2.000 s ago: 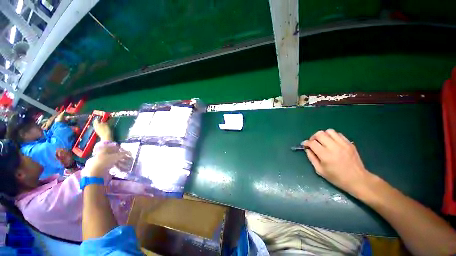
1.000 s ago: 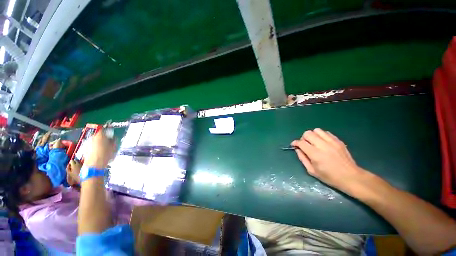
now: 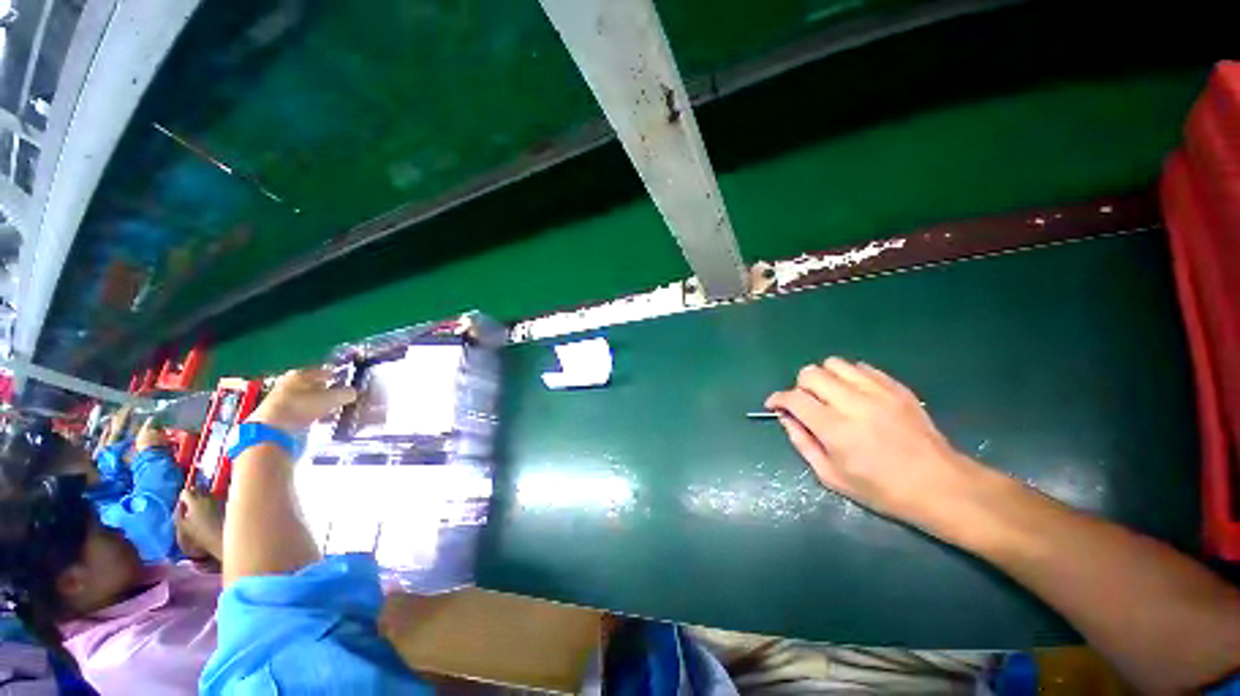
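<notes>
My left hand (image 3: 307, 397), with a blue wristband, is at the upper left of the clear battery tray (image 3: 473, 432). Its fingertips reach the tray's top row; whether they grip a battery is unclear. A white battery (image 3: 419, 386) lies in that row, beside a dark area near my fingers. More white batteries lie in the glare of the lower row. My right hand (image 3: 864, 432) rests on the green bench, closed on thin tweezers (image 3: 762, 415) whose tip points left. A small white piece of backing paper (image 3: 581, 364) lies between the tray and my right hand.
Red foam frames (image 3: 1208, 313) stand at the right edge. A pale metal post (image 3: 666, 150) rises behind the chipped rail (image 3: 857, 258). Coworkers in pink (image 3: 150, 632) and blue sit at left, by a red-framed tablet (image 3: 218, 435). A cardboard box (image 3: 490, 636) is below the bench edge.
The view has shifted. My left hand went out past the tray's left side near the red frame, then came back to its top row. My right hand still holds the tweezers.
</notes>
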